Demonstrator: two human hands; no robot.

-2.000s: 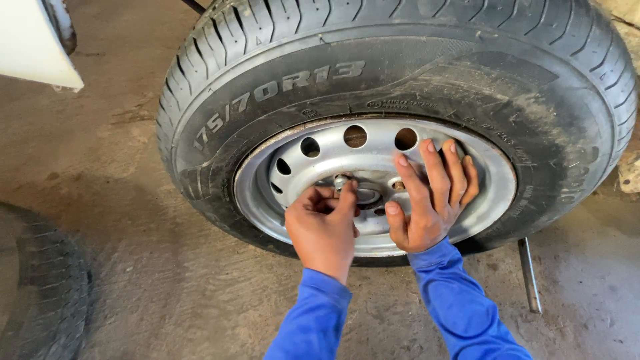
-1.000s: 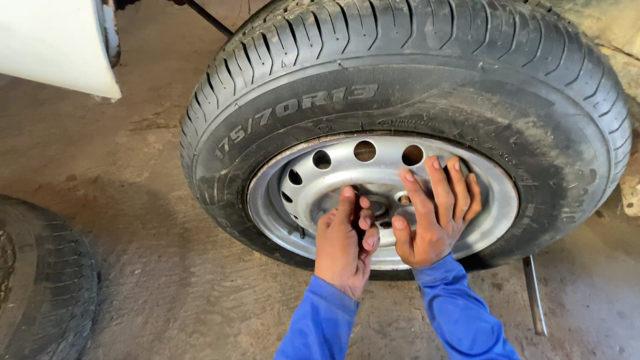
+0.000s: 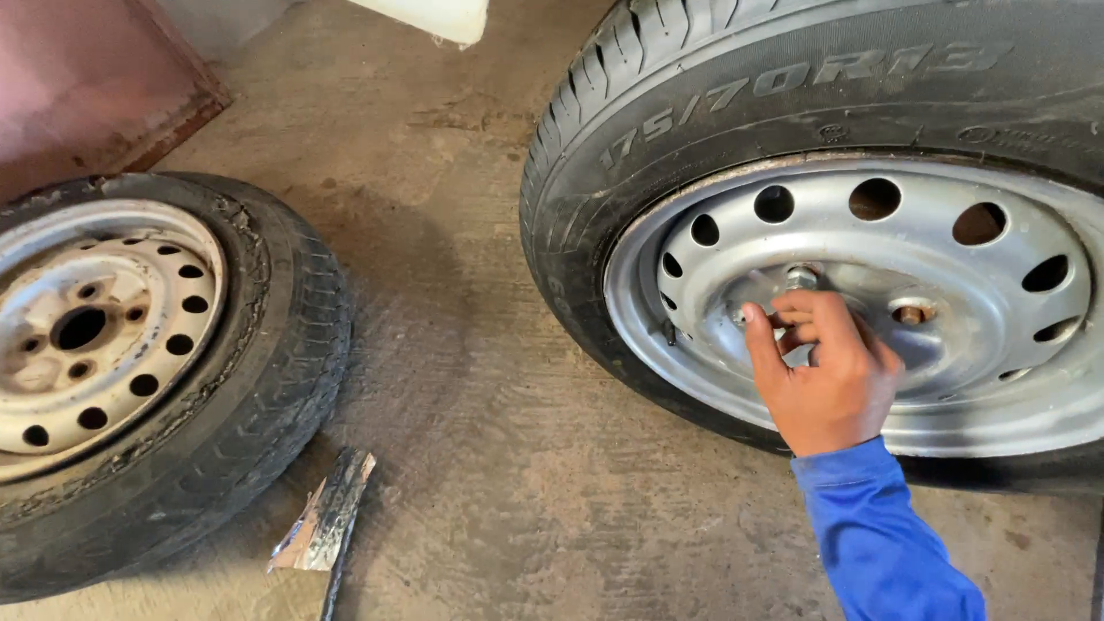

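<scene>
My right hand (image 3: 824, 366), in a blue sleeve, is at the hub area of a silver steel wheel rim (image 3: 975, 423) with a black tyre (image 3: 569, 216) around it. Its thumb points up on the left and its fingers curl in front of the hub. Whether something small is between the fingertips is hidden. Just above the index finger, a metal wheel nut (image 3: 802, 278) sits on the rim. Right of the hand, a rusty wheel stud (image 3: 910, 314) shows in its hole without a nut. My left hand is out of view.
Another tyre (image 3: 302, 345) with a worn, rusty pale rim (image 3: 194, 233) lies at the left. Below it, a strip with torn foil-like material (image 3: 332, 517) is on the concrete floor (image 3: 500, 483). A pink rusty panel (image 3: 95, 78) and a white panel edge (image 3: 440, 17) are at the top.
My left hand has left the view; both hands were at the rim before. My right hand has moved from the rim's right part to its hub. The view has swung left.
</scene>
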